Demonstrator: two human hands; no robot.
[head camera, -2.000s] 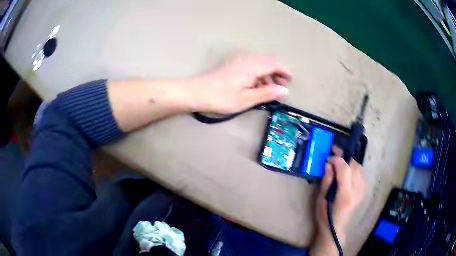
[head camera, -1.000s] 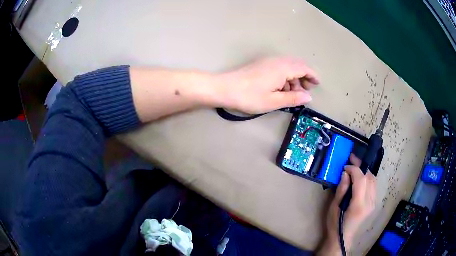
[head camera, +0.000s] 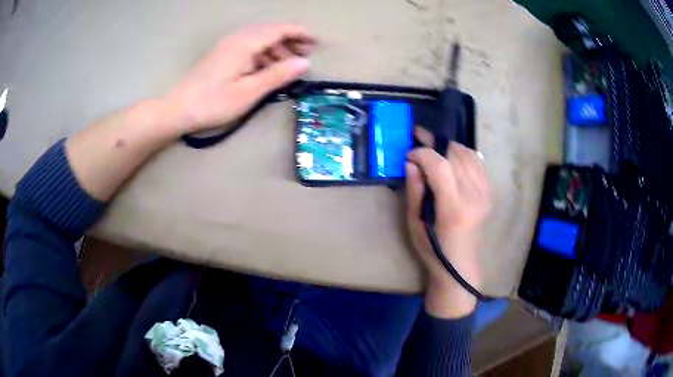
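Note:
A black device housing (head camera: 347, 182) lies open on the tan surface, with a green circuit board (head camera: 325, 140) in its left end and a blue battery pack (head camera: 390, 138) mid-housing. My right hand (head camera: 450, 184) holds the black soldering iron (head camera: 448, 121) over the housing's right end, its tip pointing away beyond the far edge, blurred. My left hand (head camera: 240, 77) rests beside the housing's far left corner with fingers curled, by the black wrist strap (head camera: 206, 140). The hand covers part of the strap; whether it grips the strap cannot be told.
Stacked units (head camera: 564, 272) with blue batteries and black straps stand in rows at the right. The iron cord (head camera: 450, 269) runs over my right wrist. A crumpled whitish cloth or paper (head camera: 184, 344) lies at my lap. Dark specks lie near the iron tip.
The view has shifted right, so more of the stacked units shows. My hands, the housing and the iron keep about the same places relative to each other.

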